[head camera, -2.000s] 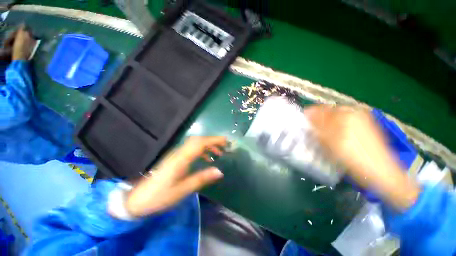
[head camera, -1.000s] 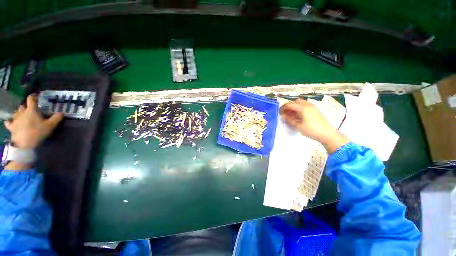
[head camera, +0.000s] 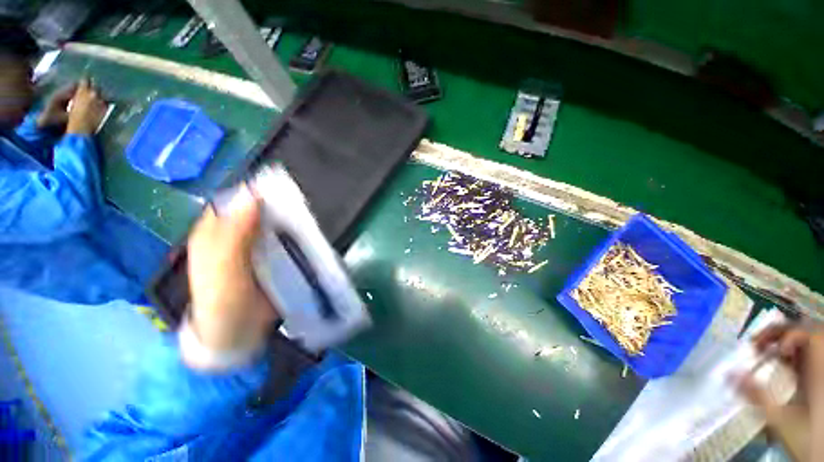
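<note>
My left hand (head camera: 230, 280) grips a silver-white unit (head camera: 307, 262) with a dark bar down its middle, tilted and blurred, above the near part of the black compartment tray (head camera: 339, 135). The tray pockets that show hold no unit. My right hand (head camera: 781, 379) is blurred at the right edge, over the white and tan adhesive sheets (head camera: 673, 415); whether its fingers hold something I cannot tell. The blue parts bin (head camera: 700, 311) holds a heap of tan strips (head camera: 626, 298). A loose pile of dark and tan strips (head camera: 483, 221) lies on the bench.
Another blue bin (head camera: 173, 140) stands at the left, beside a person in blue sleeves (head camera: 77, 167). A pale edging strip (head camera: 578, 203) borders the green surface beyond, where a silver unit (head camera: 530, 124) and several dark devices (head camera: 418, 77) lie. A grey post (head camera: 242, 50) rises behind the tray.
My left hand has lifted the silver unit out of the black tray. My right hand is now at the lower right over the sheets. The view has swung left.
</note>
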